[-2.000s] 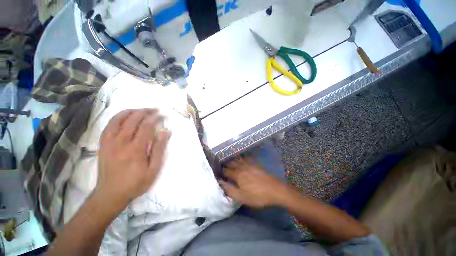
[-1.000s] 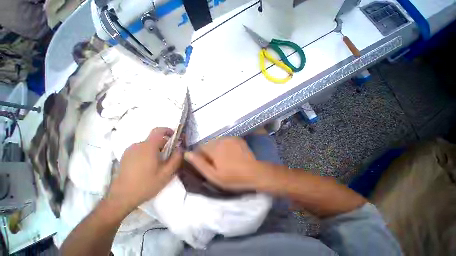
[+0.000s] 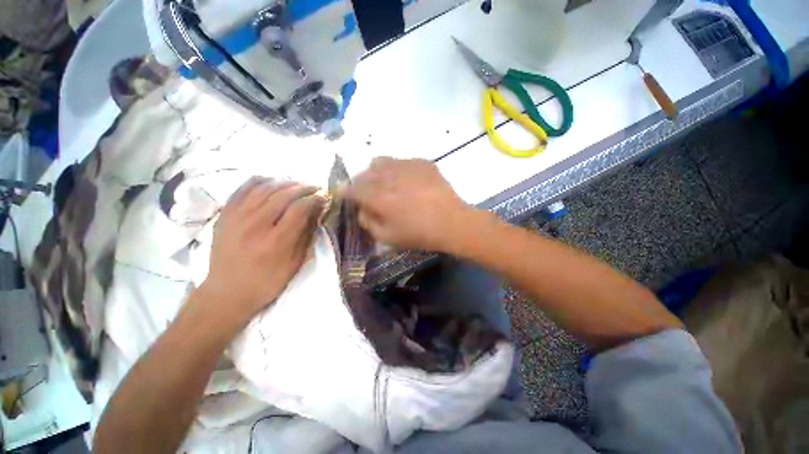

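The white padded lining (image 3: pixel 293 332) spreads over the machine table's left part and my lap. The brown plaid shell (image 3: pixel 355 253) shows in a fold between my hands and hangs down in a dark opening near my lap. My left hand (image 3: pixel 266 239) lies on the lining with its fingertips on the fold's edge. My right hand (image 3: pixel 399 204) grips the plaid side of the fold, fingers curled. The fold's tip points up at the presser foot (image 3: pixel 331 133), just beyond my fingertips; glare hides whether it is under the foot.
The white sewing machine head (image 3: pixel 239 44) stands behind the work. Scissors with yellow and green loops (image 3: pixel 519 106) and an orange-handled tool (image 3: pixel 658 94) lie on the table at right. A ruler strip (image 3: pixel 630 146) runs along the front edge. A blue strap (image 3: pixel 763 40) is at far right.
Both hands have moved up toward the needle with the folded edge. My right hand has come from the lap onto the plaid by the table. The lining now bulges open over my lap.
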